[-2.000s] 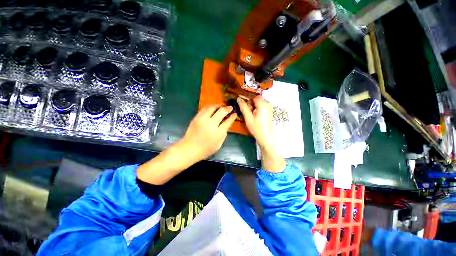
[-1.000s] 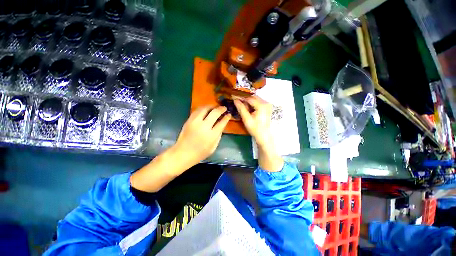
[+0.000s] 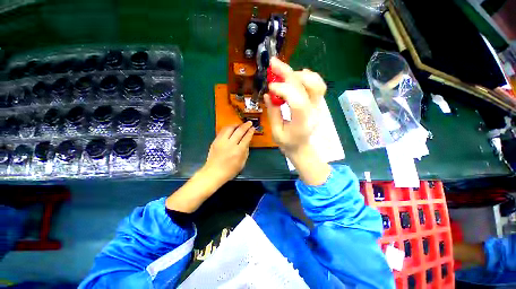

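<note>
My right hand (image 3: pixel 297 107) is closed around the red press handle (image 3: pixel 275 84), in front of the toggle press (image 3: pixel 265 36). My left hand (image 3: pixel 231 148) lies on the orange base plate (image 3: pixel 226 115), its fingertips at a small dark housing (image 3: pixel 254 122) in the fixture below the press head. The fingertips hide part of the housing. Whether they pinch it or only press against it is hard to tell. A white paper sheet (image 3: pixel 328 138) lies right of the press, partly behind my right hand and forearm.
A clear blister tray (image 3: pixel 159 160) with rows of black parts lies at the left. A white box (image 3: pixel 355 124) of tiny metal pieces and a crumpled clear bag (image 3: pixel 404 104) lie at the right. A red divided crate (image 3: pixel 416 226) stands below the bench edge. Another person's blue sleeve (image 3: pixel 498 257) shows lower right.
My right hand has left the housing, moved up and taken hold of the red handle. The lever has swung towards me. My left hand stays at the fixture. The camera view has shifted.
</note>
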